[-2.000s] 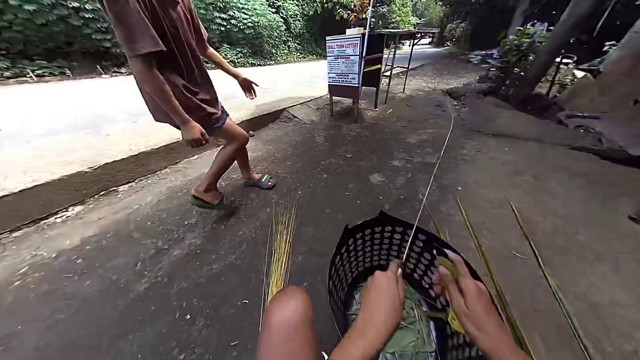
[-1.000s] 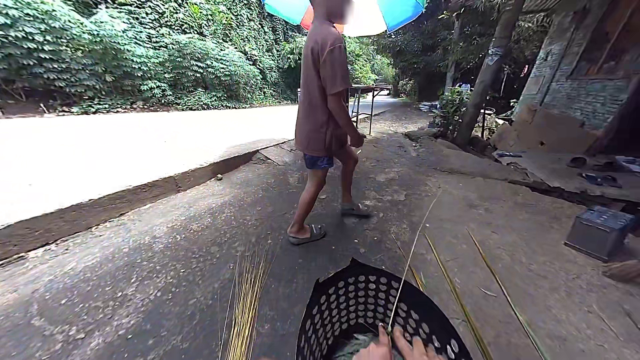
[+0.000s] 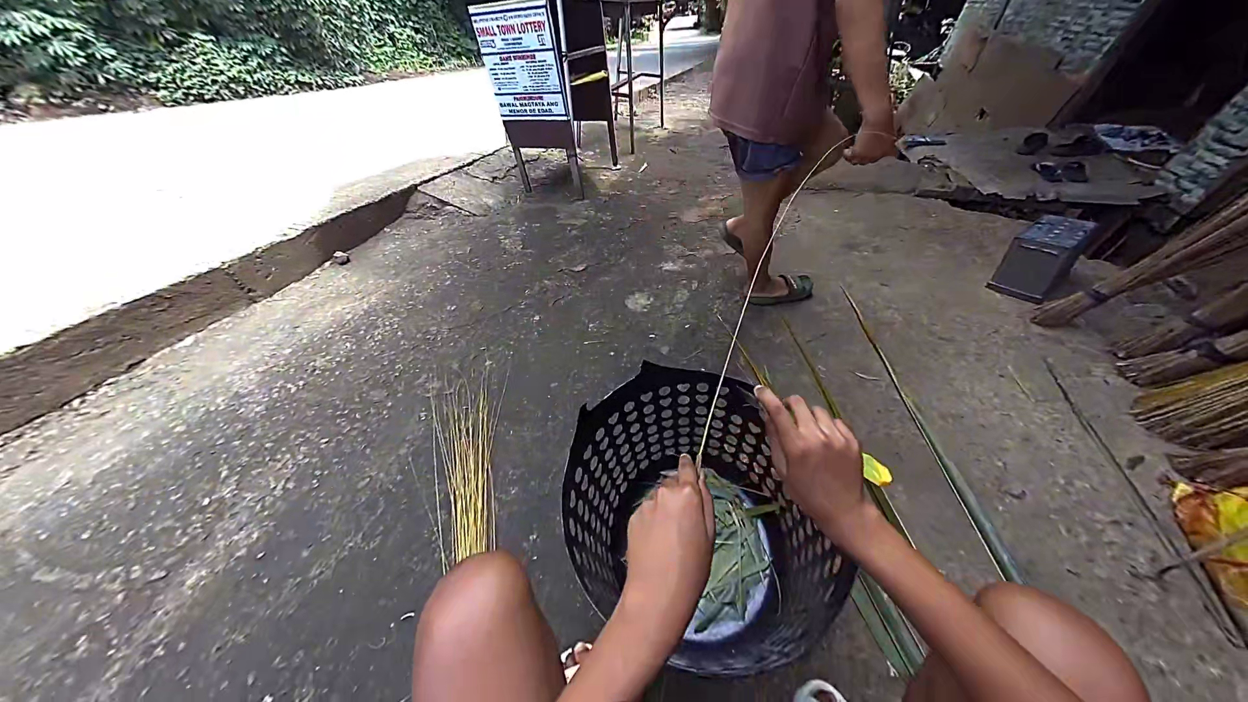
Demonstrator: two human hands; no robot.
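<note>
Between my knees stands a black perforated plastic basket (image 3: 624, 439) with green leaf strips (image 3: 731, 565) at its bottom. My left hand (image 3: 671, 536), above the basket, pinches the lower end of a long thin palm-leaf midrib (image 3: 751, 283), which rises and bends over to the right at its tip. My right hand (image 3: 811, 453) is over the basket's right rim with its fingers curled; whether something small is between them I cannot tell. A bundle of yellow midribs (image 3: 466, 478) lies on the ground left of the basket. Long green palm fronds (image 3: 936, 439) lie to the right.
A person (image 3: 780, 107) in a maroon shirt walks just ahead. A signboard stand (image 3: 522, 68) bearing writing stands by the road's edge. At right are a dark metal box (image 3: 1043, 255), stick brooms (image 3: 1199, 341) and a yellow-red bag (image 3: 1214, 526). My knees flank the basket.
The person in maroon has walked from the left across to the right. My right hand is now farther from my left hand than a second ago. The view has shifted.
</note>
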